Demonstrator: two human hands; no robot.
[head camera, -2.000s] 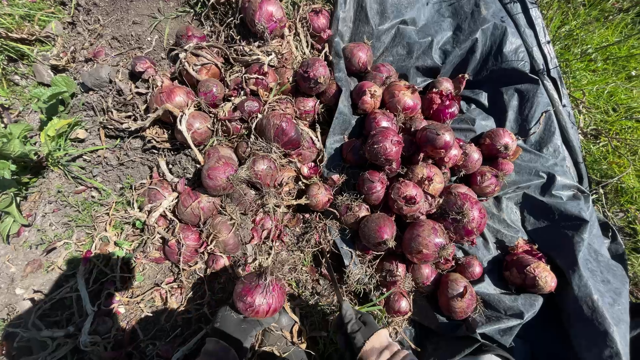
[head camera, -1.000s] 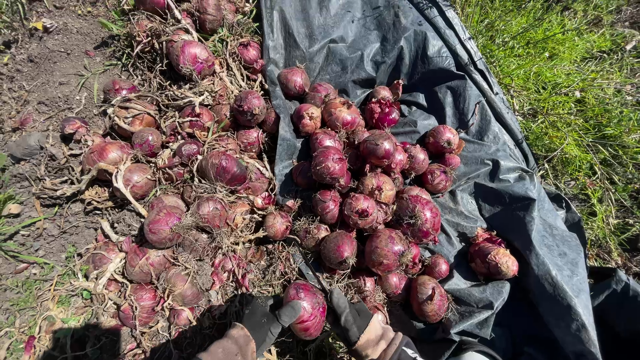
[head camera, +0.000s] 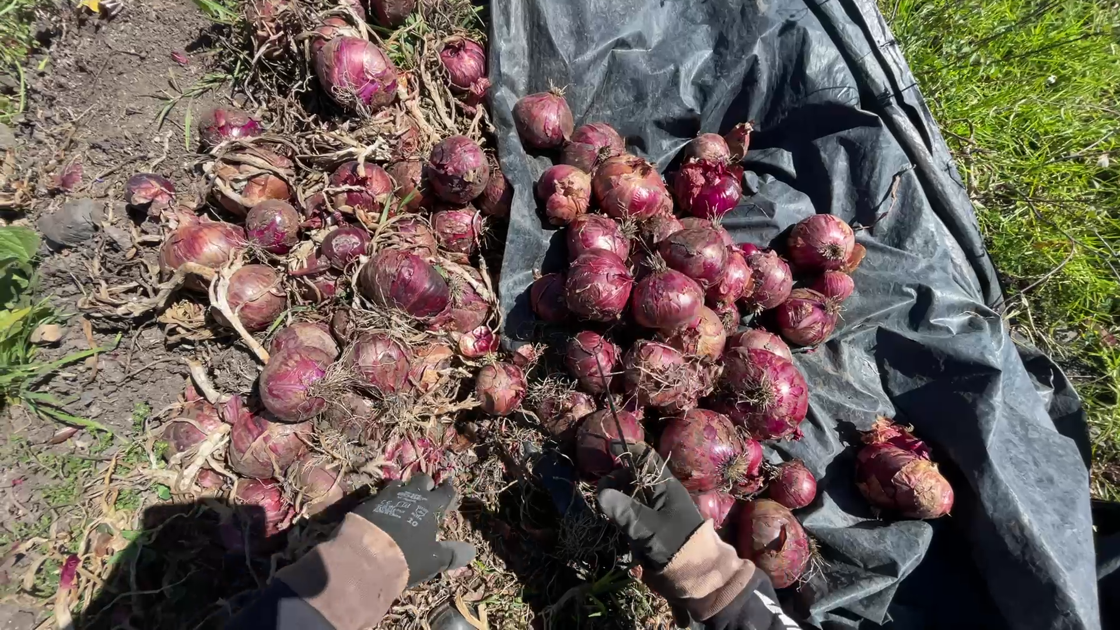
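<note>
My left hand (head camera: 416, 528), in a black glove with a tan cuff, is open and holds nothing, just below the red onions (head camera: 293, 382) with dry tops and roots on the soil. My right hand (head camera: 652, 507), gloved alike, is beside the lower edge of a pile of red onions (head camera: 668, 299) on a dark plastic sheet (head camera: 941, 385). Its fingers are closed around a dark bladed tool (head camera: 560, 481), mostly hidden in shadow and roots; a thin dark point rises above the fingers. Loose root trimmings lie beneath that hand.
One peeling onion (head camera: 903, 477) sits apart on the sheet's right side. Grass (head camera: 1032, 131) borders the sheet. Bare soil (head camera: 96, 114), a grey stone (head camera: 73, 223) and green leaves (head camera: 17, 315) are at left. A shadow falls across the lower left.
One second ago a red onion was between my two hands; now it is not there. My hands have moved apart, and the left one is open and empty.
</note>
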